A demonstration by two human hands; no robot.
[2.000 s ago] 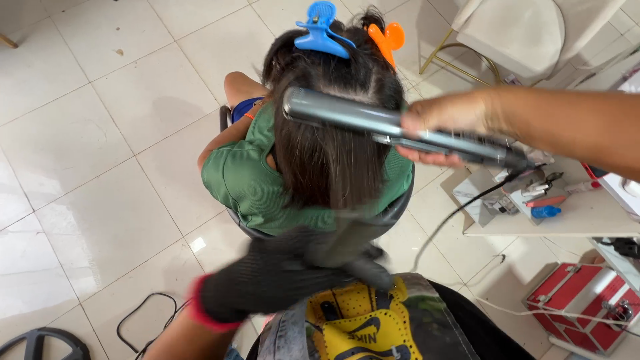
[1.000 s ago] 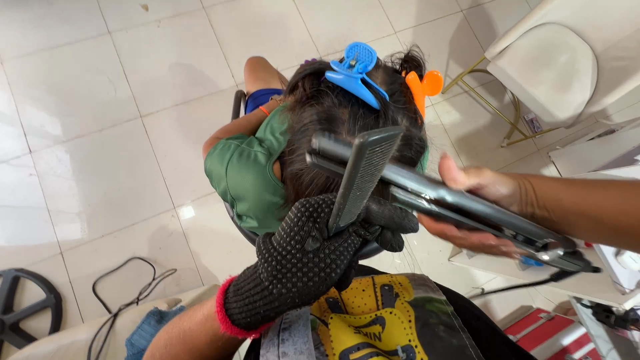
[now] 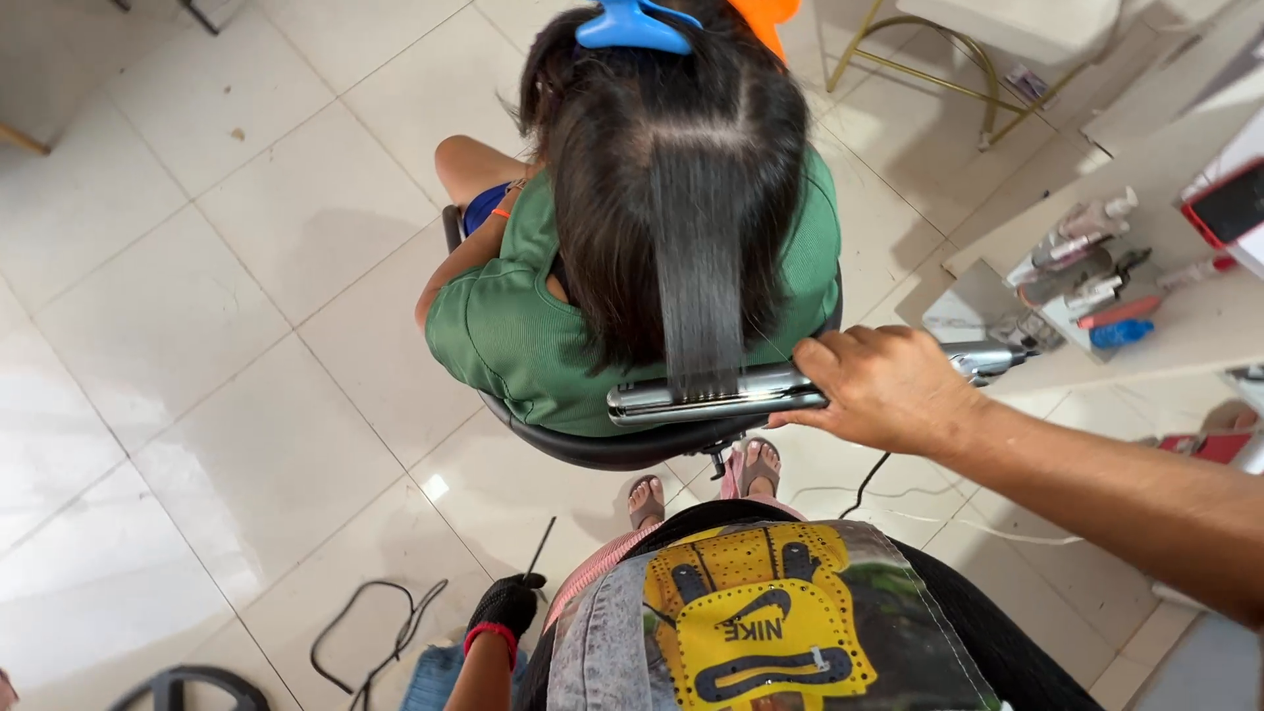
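Note:
My right hand [image 3: 884, 387] grips a silver hair straightener [image 3: 691, 397], whose plates are closed around the lower end of a smooth, straight section of dark hair [image 3: 699, 267]. That hair belongs to a person in a green shirt [image 3: 494, 336], seated with their back to me. A blue claw clip [image 3: 637, 28] and an orange claw clip [image 3: 767, 20] hold the upper hair. Down at my left side, my left hand [image 3: 507, 604], in a black glove with a red cuff, holds a thin dark comb [image 3: 540, 546], seen edge-on.
The black salon chair [image 3: 612, 454] surrounds the seated person. At right, a counter [image 3: 1185, 336] bears bottles, small tools and a phone [image 3: 1229, 205]. A white chair with gold legs [image 3: 973, 59] stands top right. Cables [image 3: 395, 642] lie on the floor at lower left.
My left hand with the comb has moved from beside the hair down to my left side. The straightener, near the head one second ago, is now at the hair's lower end.

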